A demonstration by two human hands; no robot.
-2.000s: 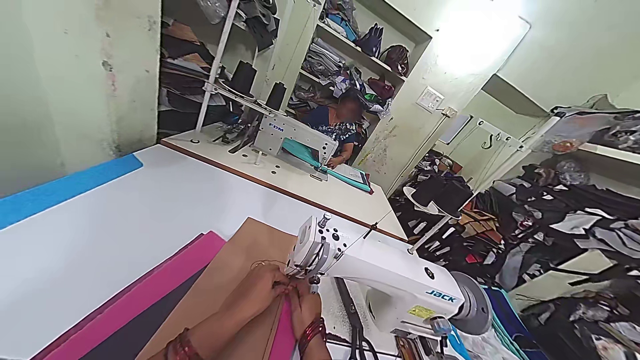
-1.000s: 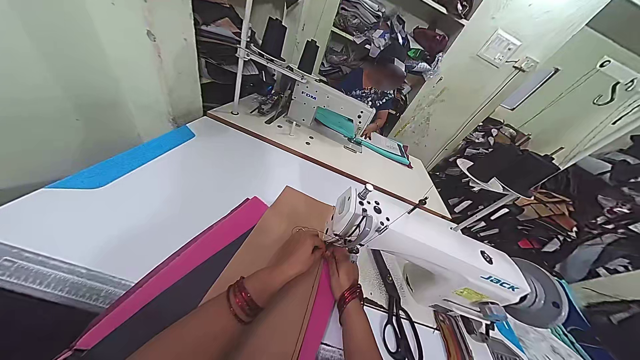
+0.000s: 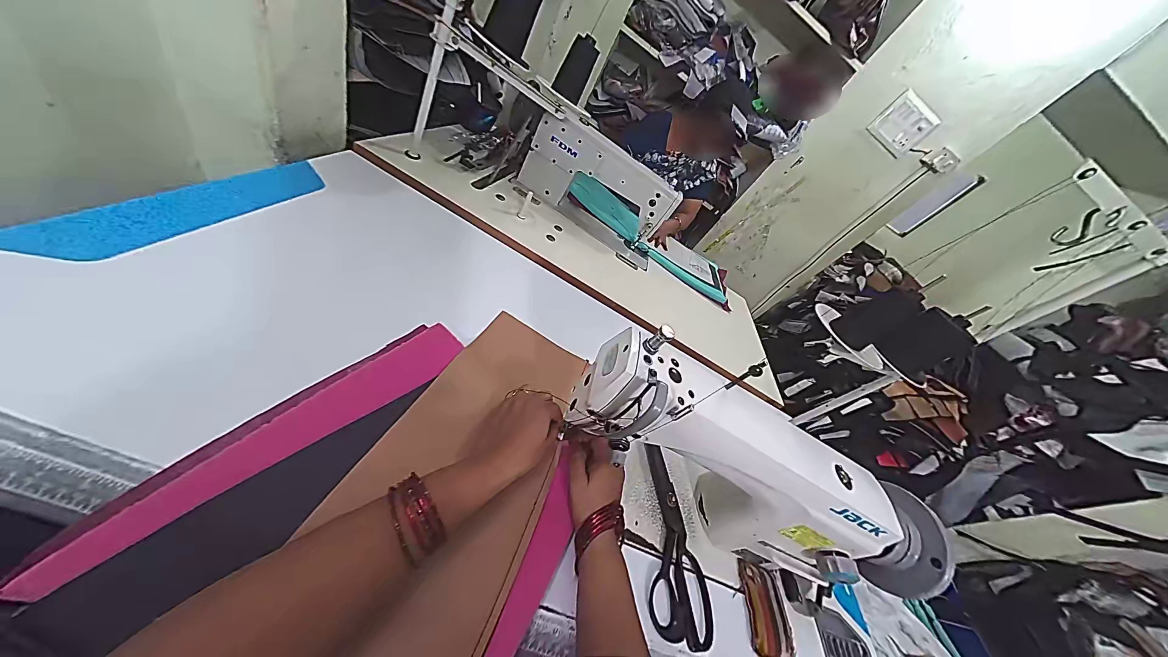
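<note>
A white Jack sewing machine [image 3: 776, 474] stands on the white table, its needle end over a brown sheet of material [image 3: 392, 484] with a pink edge strip [image 3: 538, 557]. My left hand [image 3: 520, 429] rests on the brown sheet just left of the needle area, fingers bent at the machine's head. Close by on the right, my right hand [image 3: 595, 470] is at the pink strip below the presser area. The fingertips of both hands are partly hidden by the machine head, so their grip is unclear. Red bangles circle both wrists.
Black-handled scissors [image 3: 675, 557] lie right of my right hand. Pink and dark sheets [image 3: 246, 474] lie to the left. Beyond, a person [image 3: 680, 173] works at another sewing machine [image 3: 593, 173] with teal fabric. Piles of dark scraps [image 3: 1031, 411] fill the right side.
The view has shifted and come closer to the machine. Both hands stay beside the needle area, with no other plain change.
</note>
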